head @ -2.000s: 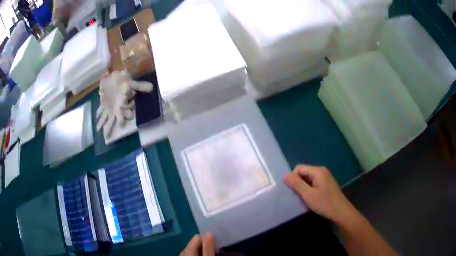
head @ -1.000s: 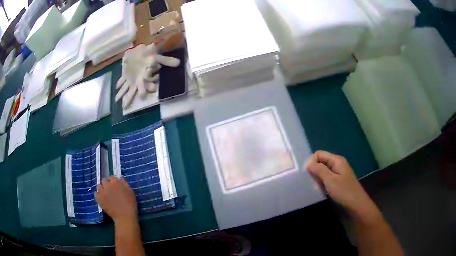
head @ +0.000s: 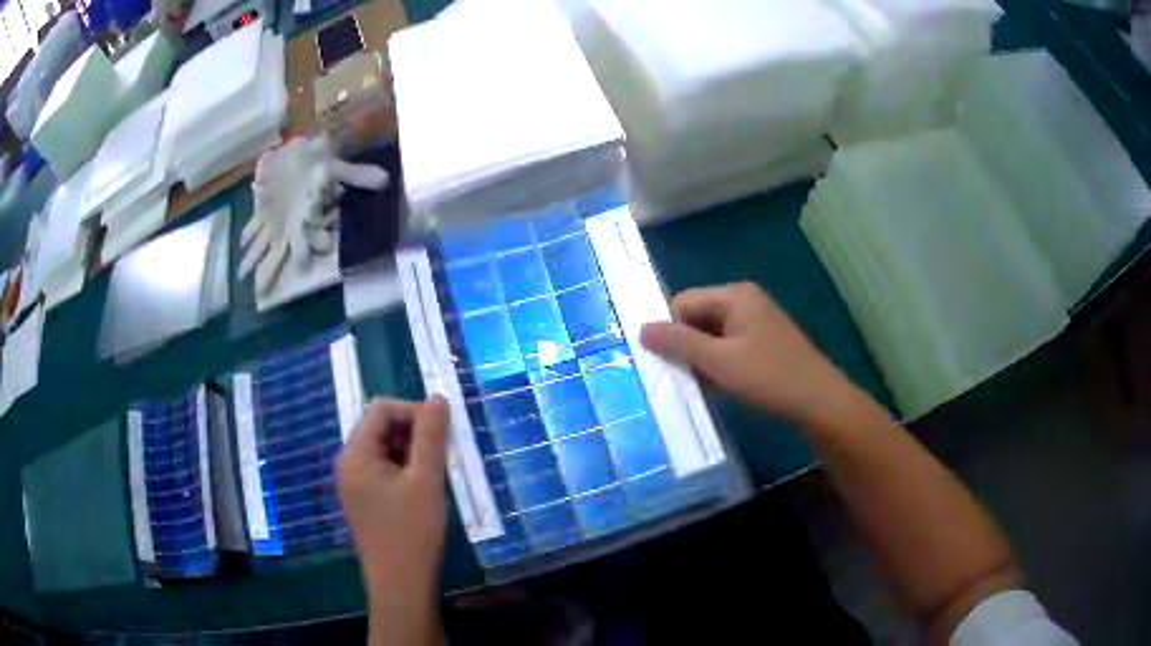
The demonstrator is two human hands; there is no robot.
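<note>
A blue solar cell array (head: pixel 555 379) with silver lines and white strips on its two long sides lies over the grey glass sheet (head: pixel 738 477), which shows only at the edges. The pale outlined square is hidden beneath it. My left hand (head: pixel 398 461) pinches the array's left white strip between thumb and fingers. My right hand (head: pixel 720 334) pinches the right white strip near its middle. Both hands are bare. Two piles of cell arrays (head: pixel 297 442) lie at the left on the green mat.
A tall backsheet stack (head: pixel 499 101) stands just behind the array, with milky white stacks (head: pixel 732 101) beside it. Pale green sheets (head: pixel 940 252) are at the right. White gloves (head: pixel 297 208), a dark smartphone (head: pixel 366 221) and a clear sheet pile (head: pixel 167 284) are at the left.
My left hand has moved right from the cell piles, and a cell array now covers the grey sheet and square. My right hand has moved up and left and now holds the array's right strip.
</note>
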